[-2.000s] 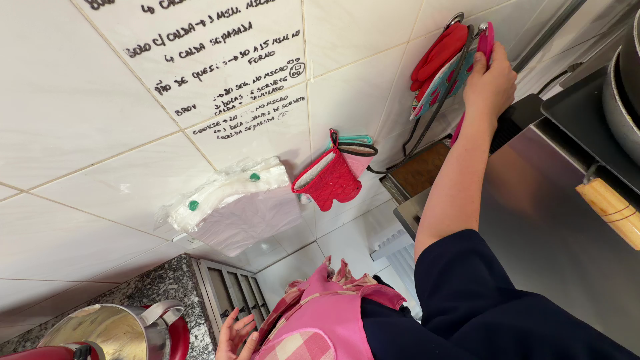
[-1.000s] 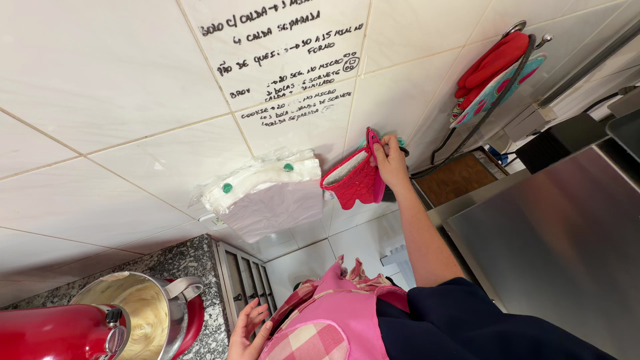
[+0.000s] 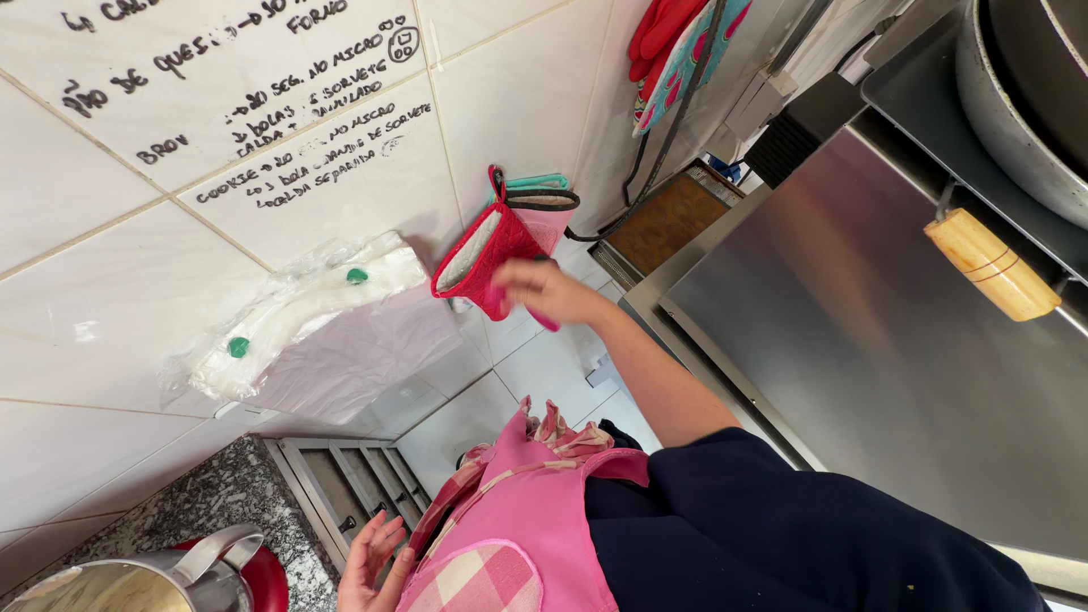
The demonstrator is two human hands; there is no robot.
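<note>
My right hand (image 3: 544,289), blurred, is in front of a quilted red oven mitt (image 3: 484,255) that hangs on the tiled wall. Parts of a pink item (image 3: 545,321), perhaps a mitt or pot holder, show at both sides of the fingers; most of it is hidden. Behind the red mitt hang a pale pink mitt with dark trim (image 3: 548,212) and a teal item (image 3: 540,182). My left hand (image 3: 374,557) is low beside the pink apron (image 3: 552,518), fingers apart and holding nothing. Upper right on the wall hang red mitts (image 3: 667,34) and a patterned teal one (image 3: 693,64).
Plastic bags (image 3: 340,340) hang on the wall below handwriting. A steel mixer bowl (image 3: 127,586) stands on the granite counter (image 3: 221,501) at lower left, above drawers (image 3: 357,476). A steel appliance (image 3: 892,340), a wooden handle (image 3: 990,263) and pans (image 3: 1020,127) are at right.
My right hand has gone from the upper right hooks down to the red mitt, carrying the pink item, and now sits lower in front of that mitt. The view has shifted.
</note>
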